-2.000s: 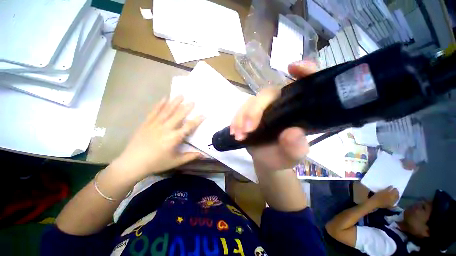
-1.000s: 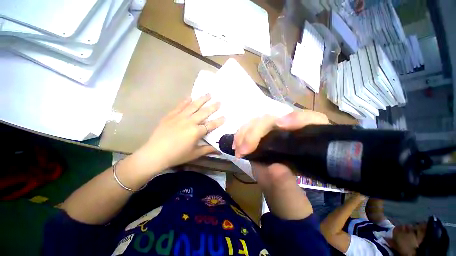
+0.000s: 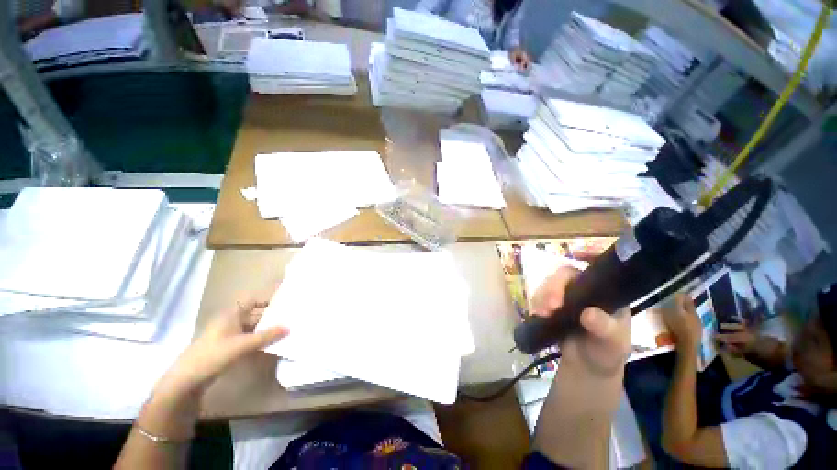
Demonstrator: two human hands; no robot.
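A white panel (image 3: 376,307) lies askew over other white panels on the tan bench in front of me; its surface is overexposed. My left hand (image 3: 225,344) is at its left edge, thumb on top and fingers partly hidden, gripping that edge. My right hand (image 3: 587,321) is closed around the black electric screwdriver (image 3: 615,280), held to the right of the panel, its nose pointing down-left and off the panel. I cannot tell whether a screw is on the bit.
A clear bag (image 3: 418,216) and white sheets (image 3: 321,184) lie on cardboard beyond. Panel stacks stand at left (image 3: 78,243), far centre (image 3: 427,64) and right (image 3: 583,151). A yellow hanger cord (image 3: 771,115) hangs at right, near another person (image 3: 762,413).
The view has lifted to show more of the line. The screwdriver has moved off the panel to the right. My left hand has moved from the panel's top to its left edge.
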